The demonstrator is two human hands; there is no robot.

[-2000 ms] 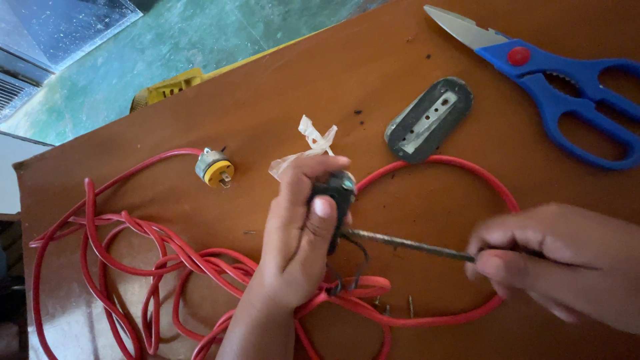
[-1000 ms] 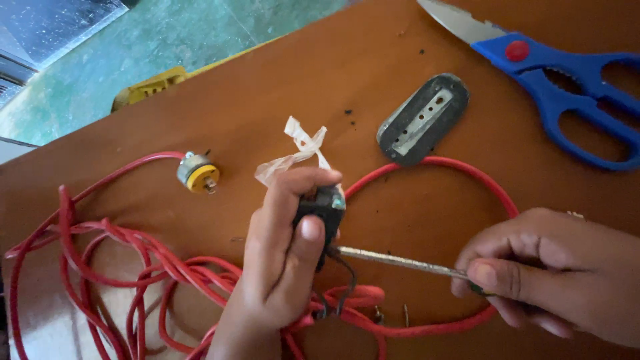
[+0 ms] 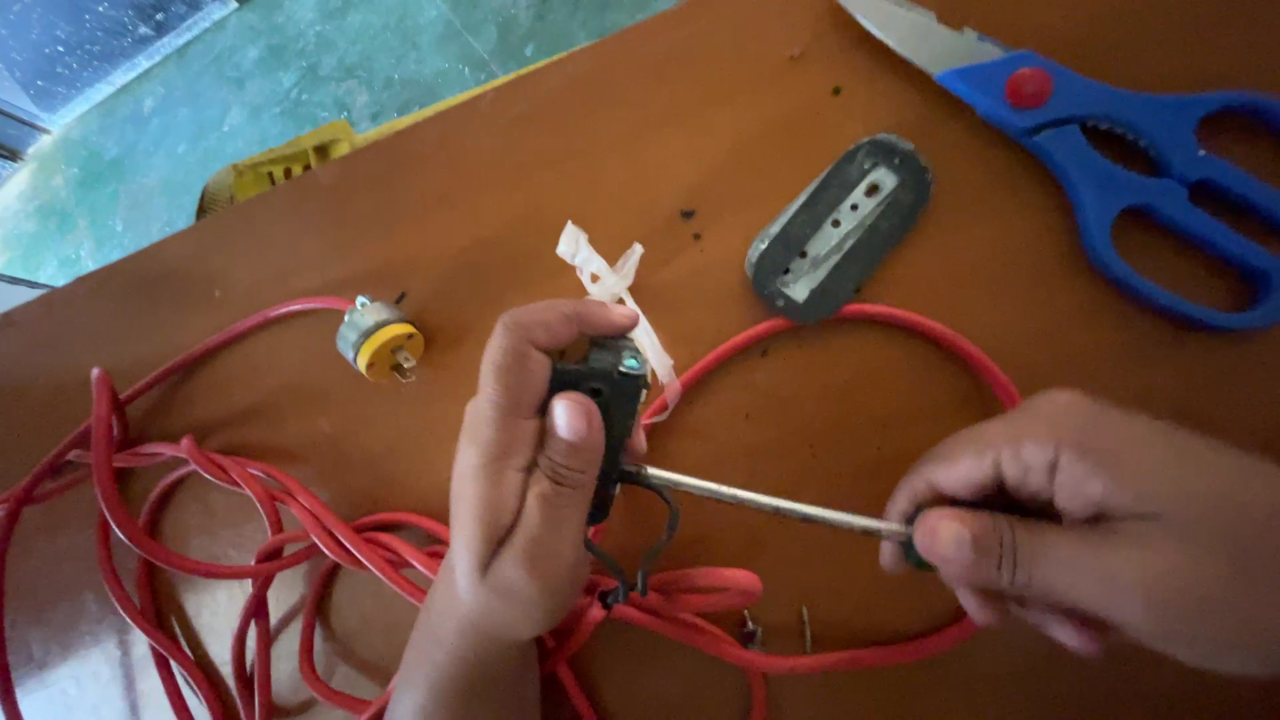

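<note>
My left hand (image 3: 530, 480) holds a black electrical outlet body (image 3: 603, 425) with a terminal screw at its top, between thumb and curled fingers. In my right hand (image 3: 1060, 530) is the dark handle of a screwdriver (image 3: 780, 505); its metal shaft reaches left to the lower side of the outlet body, where the tip is hidden. Dark thin wires (image 3: 668, 520) run from the outlet body down to a red cable (image 3: 700, 590). A strip of whitish tape (image 3: 600, 265) lies behind my left fingers.
Blue-handled scissors (image 3: 1090, 130) lie at upper right. Near them is an oval dark cover plate (image 3: 840, 230). A yellow plug (image 3: 385, 345) sits on the wooden table at left, beside tangled red cable (image 3: 250, 480). Small screws (image 3: 806, 630) lie below. A yellow tool (image 3: 290, 165) is past the table's edge.
The outlet body remains in my left hand, and the screwdriver shaft stays against its lower side. The view has shifted slightly.
</note>
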